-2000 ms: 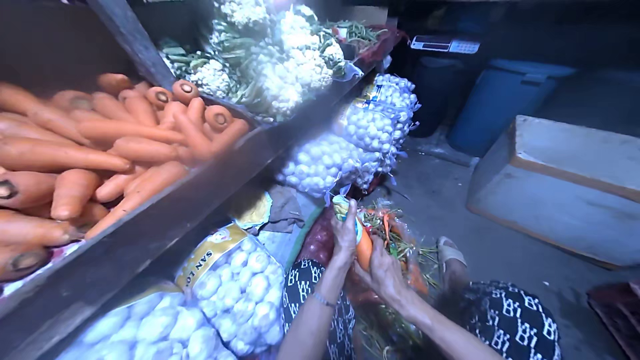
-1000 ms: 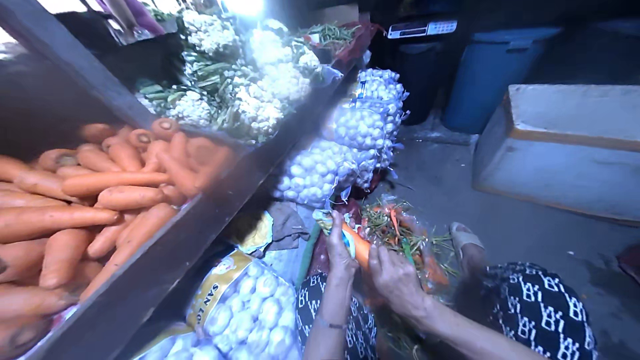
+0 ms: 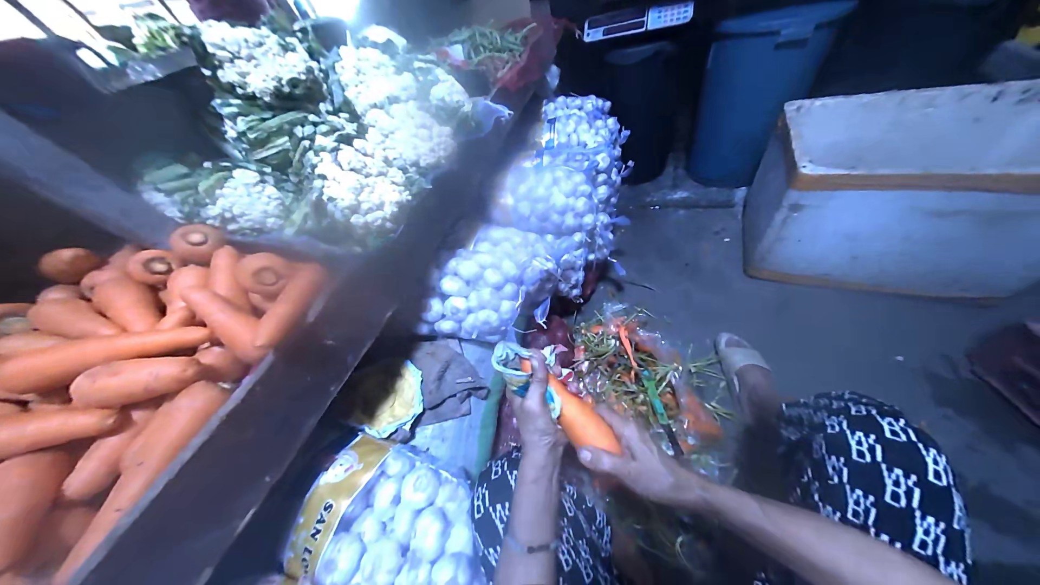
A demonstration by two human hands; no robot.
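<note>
An orange carrot [image 3: 581,418] lies slanted between my two hands. My left hand [image 3: 538,406] is closed around its upper end, together with a crumpled light-blue and white cloth or wrapper [image 3: 510,361]. My right hand [image 3: 642,459] grips the carrot's lower end, with the thumb along it. Just beyond my hands is a heap of green and orange vegetable trimmings [image 3: 642,366] with clear plastic and a green-handled tool [image 3: 654,398], partly hidden. Many loose carrots [image 3: 138,382] fill the wooden bin at the left.
A dark wooden bin edge [image 3: 268,422] runs diagonally past cauliflowers [image 3: 382,138]. Net bags of garlic [image 3: 487,280] line its foot, one more [image 3: 398,520] near my left knee. A foam box [image 3: 894,219], a blue bin [image 3: 764,89] and a digital scale [image 3: 638,20] stand beyond.
Both hands stay on the carrot. The cloth or wrapper now shows bunched above my left hand. The view has shifted slightly.
</note>
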